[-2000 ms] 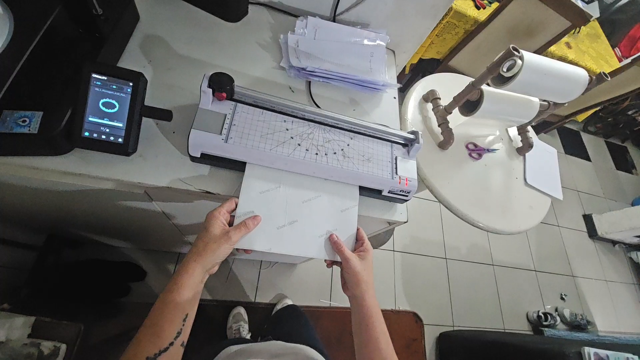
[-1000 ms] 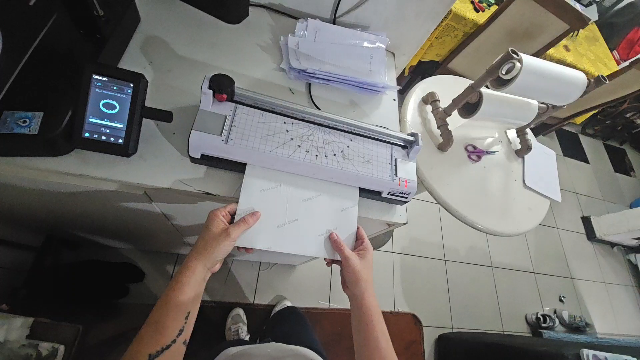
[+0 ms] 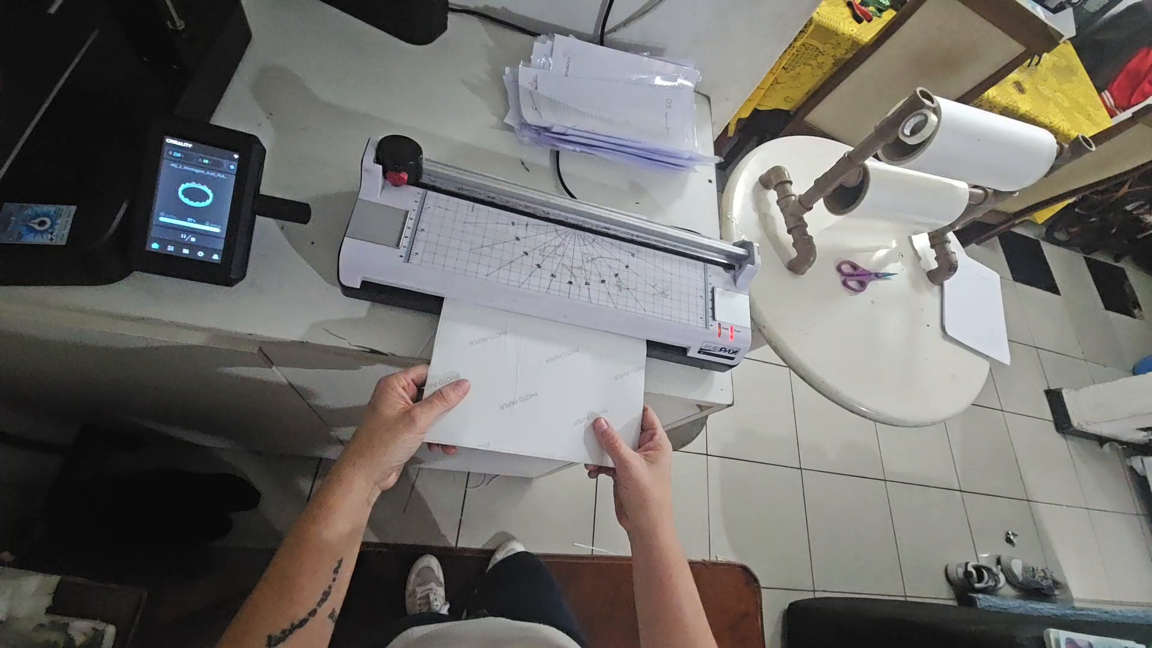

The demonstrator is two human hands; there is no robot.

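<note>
A sheet of photo paper [image 3: 540, 378], printed side marks facing up, extends from the front of a white laminator with a built-in rotary trimmer [image 3: 558, 261]; its far edge is hidden at the machine. My left hand [image 3: 414, 418] grips the sheet's near left corner, thumb on top and fingers beneath. At the near right corner, my right hand [image 3: 634, 463] pinches it the same way. Red lights glow at the machine's right end. Behind it on the white table lies a stack of papers in clear plastic sleeves [image 3: 607, 99].
At left stands a black machine with a lit touchscreen [image 3: 191, 202]. A white round-edged table [image 3: 864, 360] at right bears purple scissors [image 3: 861, 276], paper rolls [image 3: 981, 144] on a brown pipe stand and a white pad [image 3: 975, 306]. A brown bench [image 3: 711, 585] is below my arms.
</note>
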